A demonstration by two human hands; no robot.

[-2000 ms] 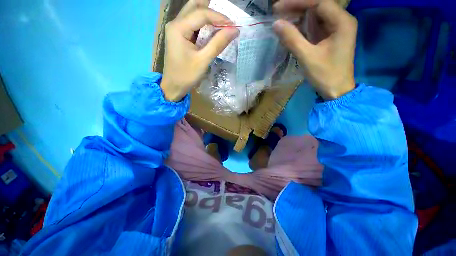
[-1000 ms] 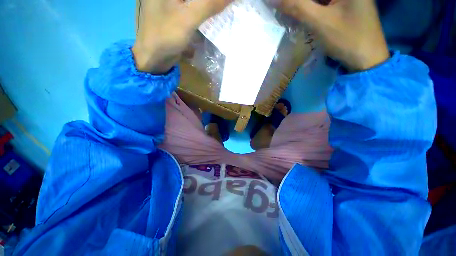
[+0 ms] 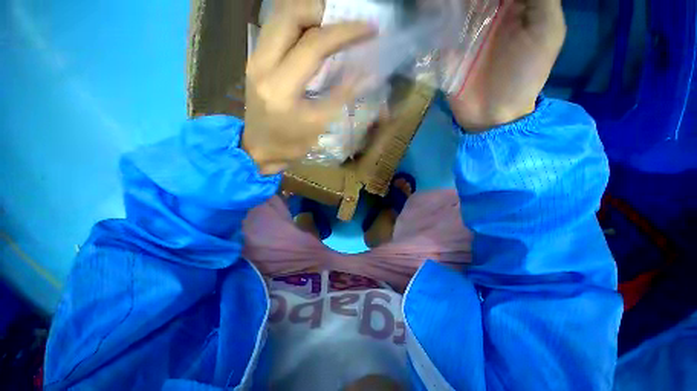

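Note:
A clear zip-lock bag (image 3: 475, 57) with a red seal line is held in my right hand (image 3: 516, 72), near the top edge of the view. My left hand (image 3: 294, 95) is over the carton, blurred, with its fingers reaching toward the bag; I cannot tell whether it grips anything. A white paper slip with faint print (image 3: 359, 11) shows behind my left fingers. More crinkly clear bags (image 3: 336, 147) lie in the open brown cardboard carton (image 3: 317, 177) below my hands.
The carton stands on the light blue floor (image 3: 92, 99) in front of my feet (image 3: 382, 221). A deep blue plastic object (image 3: 649, 92) stands at the right. Dark and red items (image 3: 638, 286) show at the lower right.
The zip-lock bag has shifted right with my right hand, its seal line now slanting steeply. My left hand has come down over the carton. The large white paper seen earlier is mostly out of sight.

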